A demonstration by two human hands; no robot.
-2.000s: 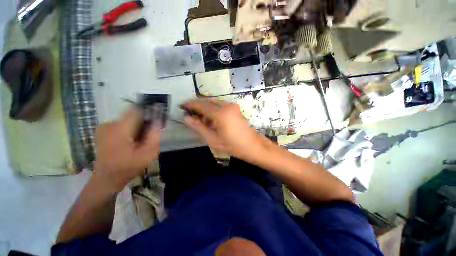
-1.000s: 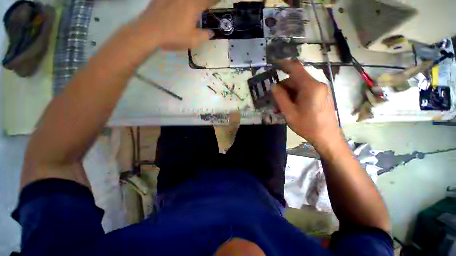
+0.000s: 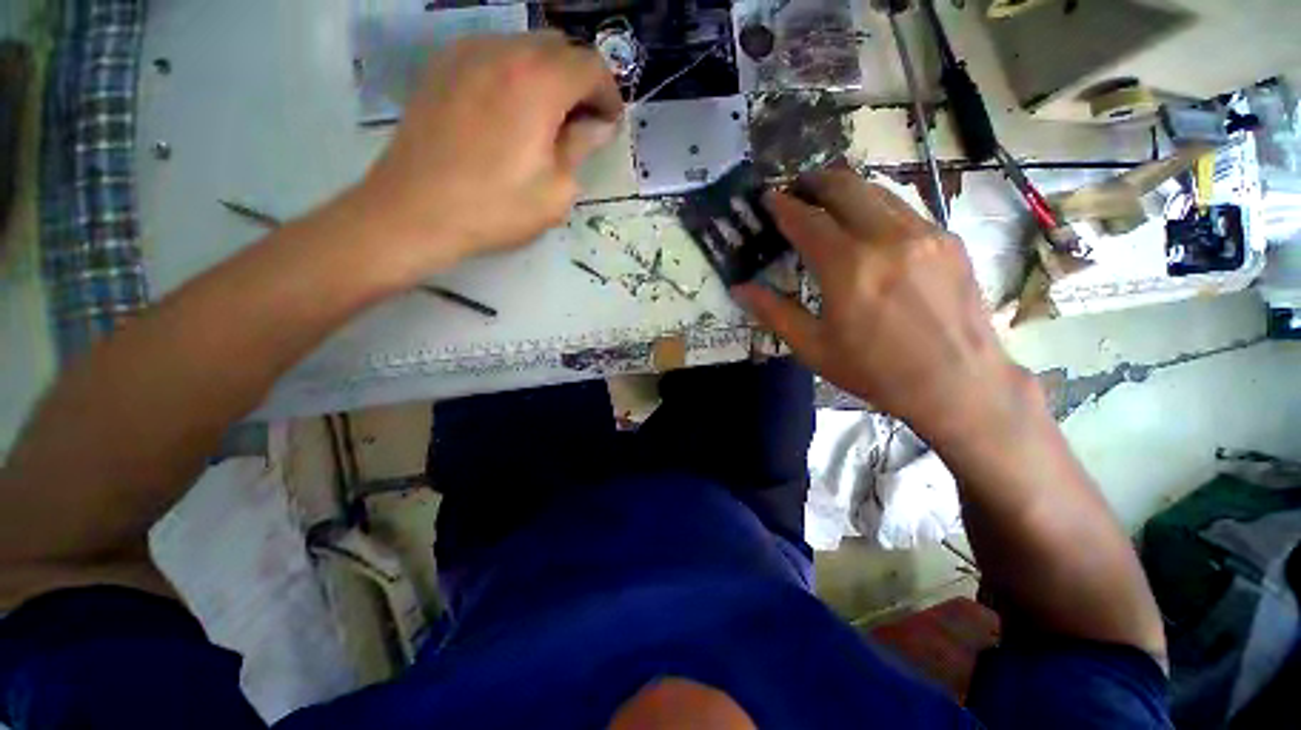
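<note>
The dark slotted metal part (image 3: 732, 228) is tilted over the table, its pale comb-like gaps facing up. My right hand (image 3: 892, 278) grips its right side between thumb and fingers. My left hand (image 3: 492, 136) is at the bed opening, left of the round shiny hook (image 3: 616, 49). Its fingers are curled together. A thin pale line runs from near its fingertips across the opening; whether the hand holds it is unclear. The needle file (image 3: 464, 300) lies on the table, its middle hidden under my left forearm. The small silver plate (image 3: 691, 144) is beside the opening.
The slide plate (image 3: 428, 57) is partly behind my left hand. A red-and-black screwdriver (image 3: 1034, 204) and a long thin shaft (image 3: 920, 121) lie right of the bed. Debris (image 3: 642, 271) lies near the scale. Checked cloth (image 3: 90, 171) is at the far left; a white tray (image 3: 1238, 271) is right.
The view has shifted. My left hand has come down from above the slide plate, its fingers now curled at the opening. My right hand keeps the slotted part, now tilted nearer the small plate.
</note>
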